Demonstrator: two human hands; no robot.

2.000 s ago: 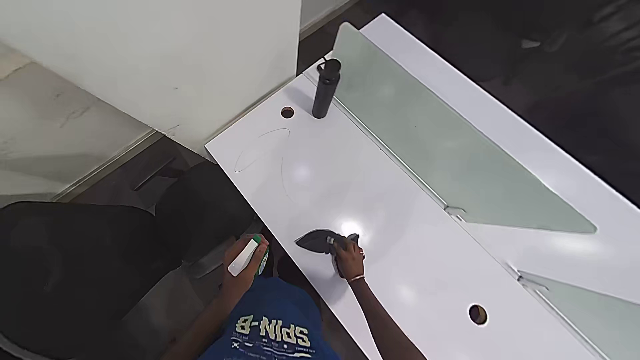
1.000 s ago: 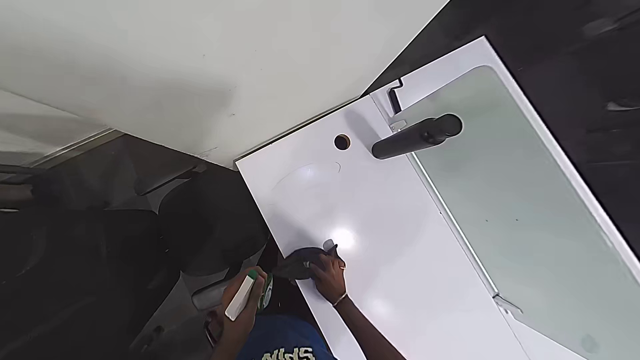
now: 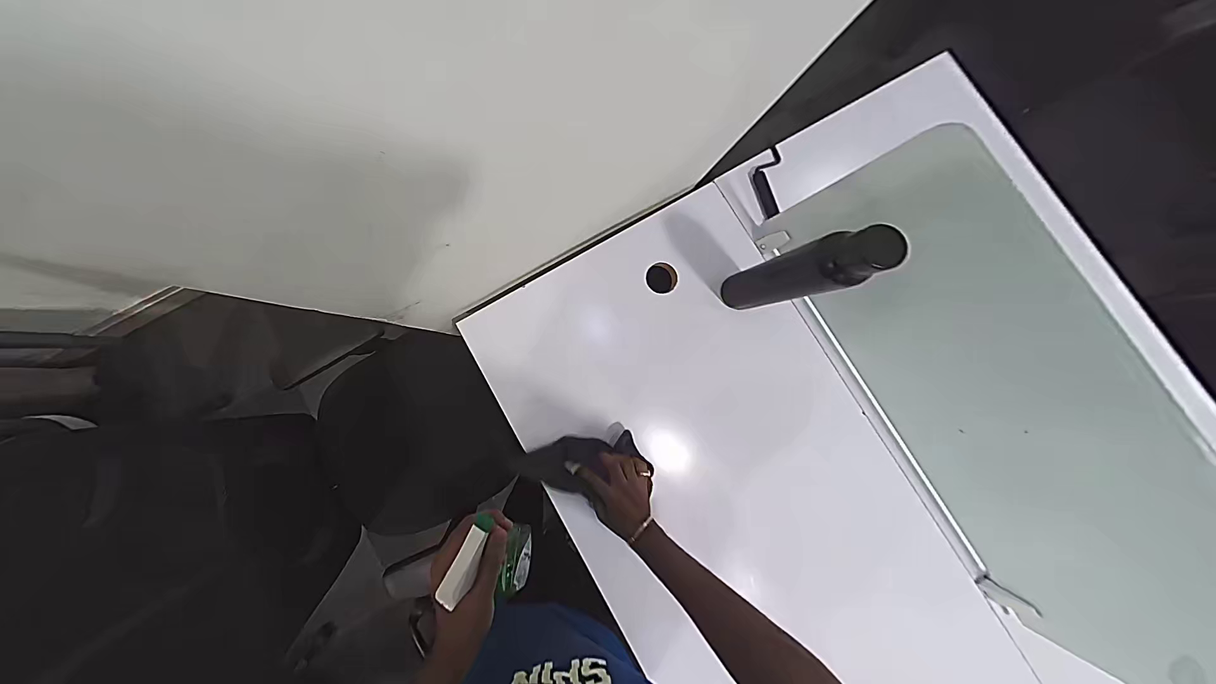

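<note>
My right hand (image 3: 622, 489) presses a bunched dark cloth (image 3: 568, 463) on the white desk top (image 3: 798, 456), close to the desk's left edge, where part of the cloth reaches the edge. A ring and a thin bracelet show on this hand. Left of the desk, my left hand (image 3: 472, 560) grips a green spray bottle (image 3: 516, 559) with a white and green sprayer head (image 3: 463, 567). My fingers hide part of the bottle. A black bottle (image 3: 812, 266) stands upright on the desk beside the glass divider.
A frosted glass divider (image 3: 969, 380) on metal brackets runs along the desk. Near the black bottle is a round cable hole (image 3: 661, 277). A pale wall or panel (image 3: 285, 142) borders the desk's far end. A black chair (image 3: 408, 437) is at the left.
My right hand has moved the cloth toward the desk's left edge. Faint looped marks seen on the desk two seconds ago no longer show. The view has shifted and turned.
</note>
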